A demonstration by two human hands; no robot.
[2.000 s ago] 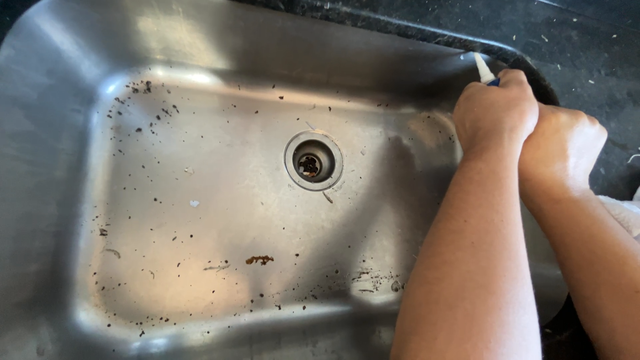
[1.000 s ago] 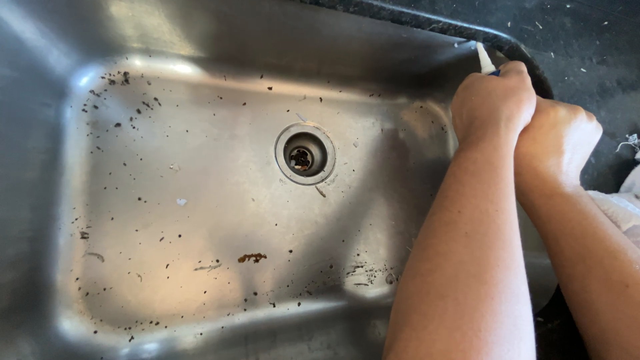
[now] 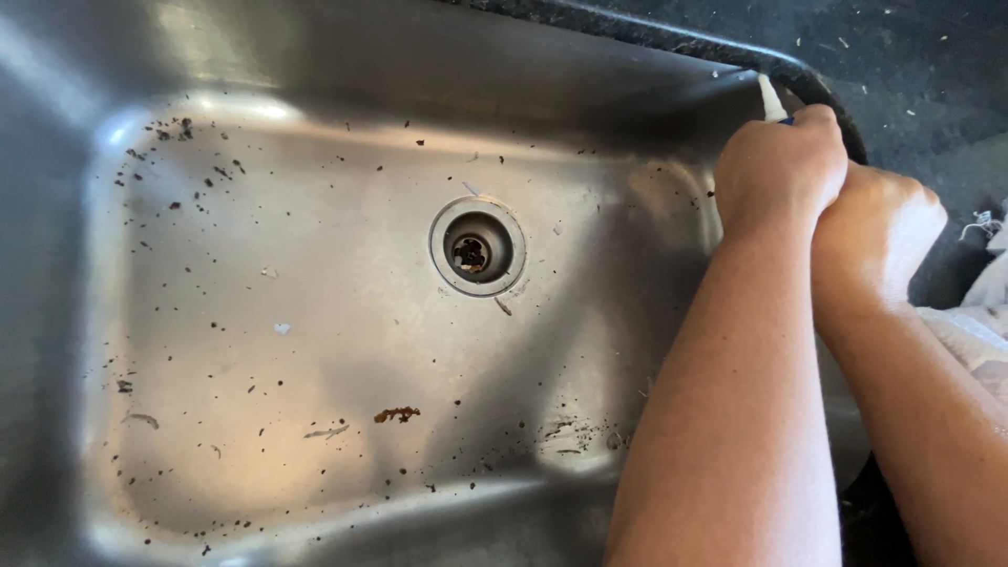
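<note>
A white nozzle tip (image 3: 771,98) with a bit of blue at its base sticks out of my left hand (image 3: 780,165), close to the upper right corner of the steel sink (image 3: 315,260). The rest of the tube or bottle is hidden by my fingers. My right hand (image 3: 878,220) is closed beside and just behind the left, against it; whether it also grips the hidden body cannot be told. The nozzle's end is at the seam between the sink wall and the dark stone countertop (image 3: 906,71).
A round drain (image 3: 477,246) with debris inside lies in the sink floor. Dark crumbs and a brown smear (image 3: 397,414) are scattered over the floor. White crumbs dot the countertop. At the right edge lies a whitish cloth or plastic (image 3: 972,331) with loose threads.
Both hands stay at the sink's upper right corner, and the nozzle tip remains at the rim. The view has shifted slightly.
</note>
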